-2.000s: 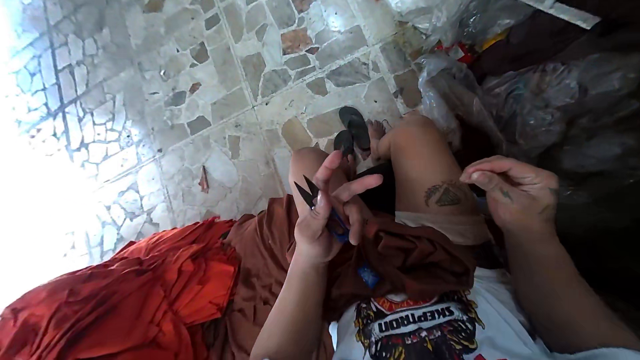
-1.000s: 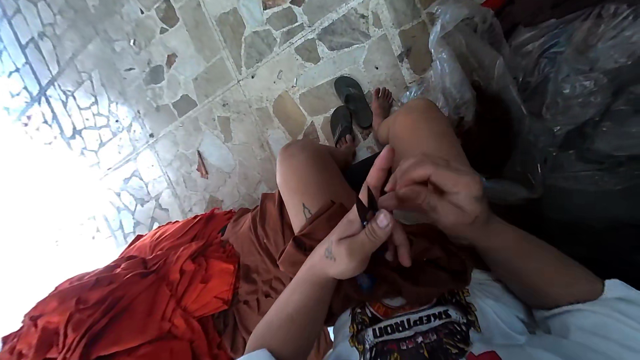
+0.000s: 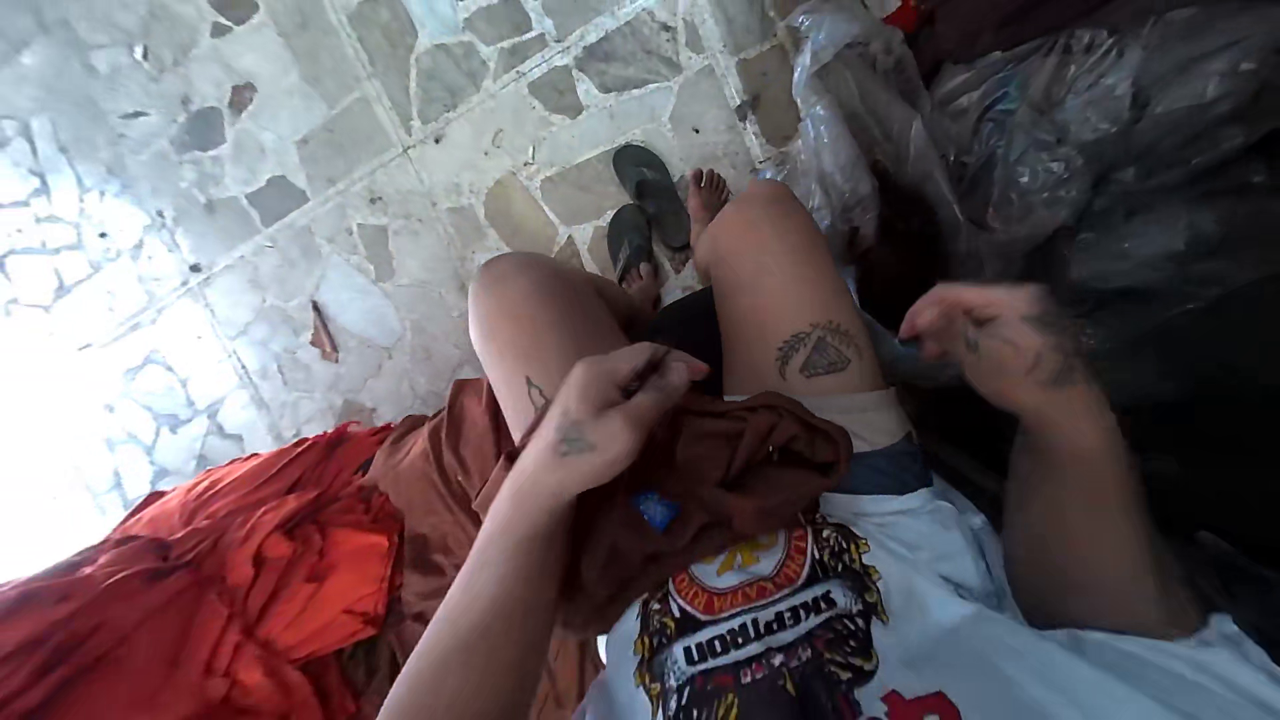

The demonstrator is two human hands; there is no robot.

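My left hand [image 3: 610, 415], its fingers curled, is over the brown fabric [image 3: 750, 450] on my lap. Its palm is turned down, so what it grips, if anything, is hidden; no blades show. A small blue patch [image 3: 656, 509] lies on the brown fabric near my left wrist. Off to the right, above the dark area beside my thigh, is my right hand [image 3: 1000, 345]. It is blurred, with thumb and fingers drawn close together, and I cannot tell whether a thread or other thin thing is between them.
Red fabric [image 3: 250, 570] is heaped at the lower left, beside more brown fabric [image 3: 440, 470]. Clear plastic bags [image 3: 1040, 120] fill the upper right. Dark flip-flops [image 3: 650, 195] are on the stone-patterned floor [image 3: 520, 120], where a small brown scrap [image 3: 322, 333] lies.
My hands were close together one second ago; my right hand has since moved away to the right. My left hand has turned palm down, and the small dark-bladed snips seen in it before are out of sight.
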